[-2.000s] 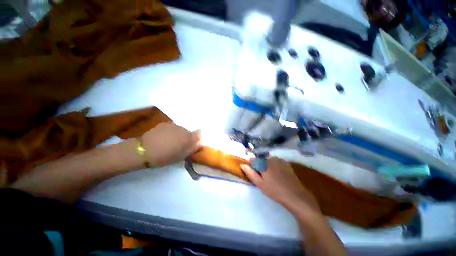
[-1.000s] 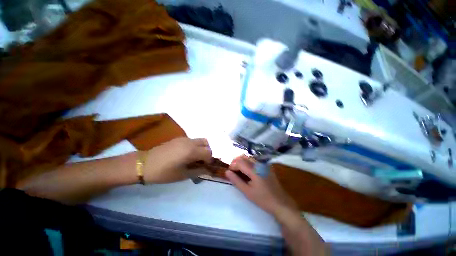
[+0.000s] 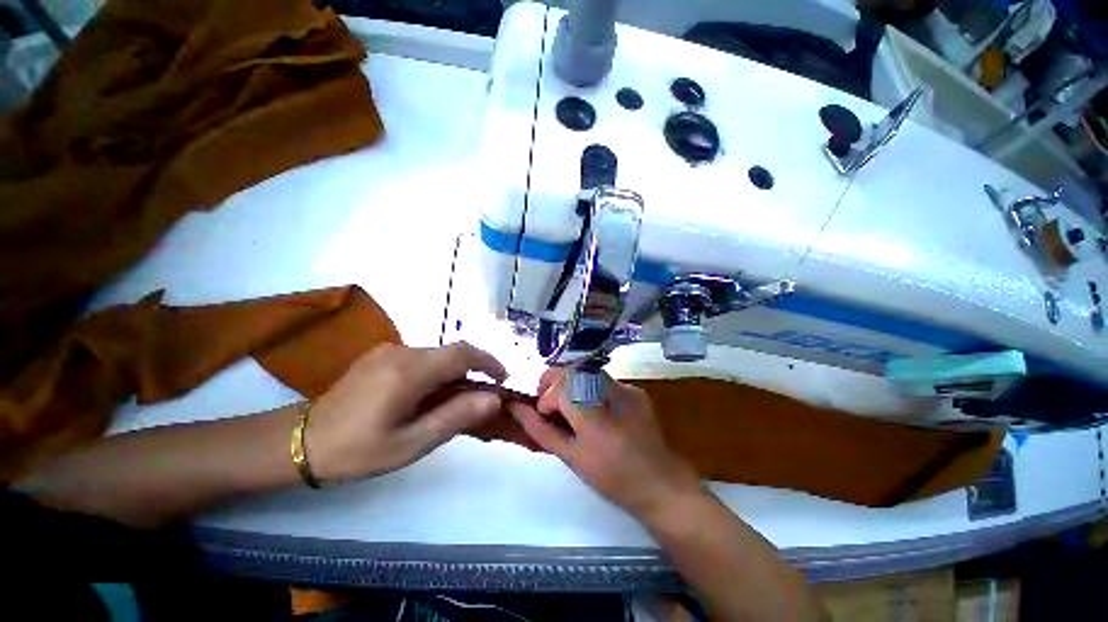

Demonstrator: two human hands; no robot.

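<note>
A long rust-brown fabric strip (image 3: 778, 440) runs across the machine bed, from the left under both hands and out to the right. My left hand (image 3: 395, 407) pinches the strip's edge just left of the needle area. My right hand (image 3: 601, 437) grips the strip close beside it, in front of the presser foot area. The fabric between my fingertips is folded or bunched. The white sewing machine head (image 3: 656, 158) stands right behind my hands. The needle and presser foot are hidden behind the thread take-up guard (image 3: 604, 273) and my fingers.
A large pile of rust-brown cloth (image 3: 182, 109) lies at the upper left. The white table's grey front edge has ruler-like markings (image 3: 462, 571). A pale green block (image 3: 956, 369) is on the machine arm. A small dark panel (image 3: 993, 486) is set in the table at right.
Both hands have come together, and the strip between them, flat and lit orange at first, is now gathered in the fingers. The view has shifted, so the machine head appears larger and further left.
</note>
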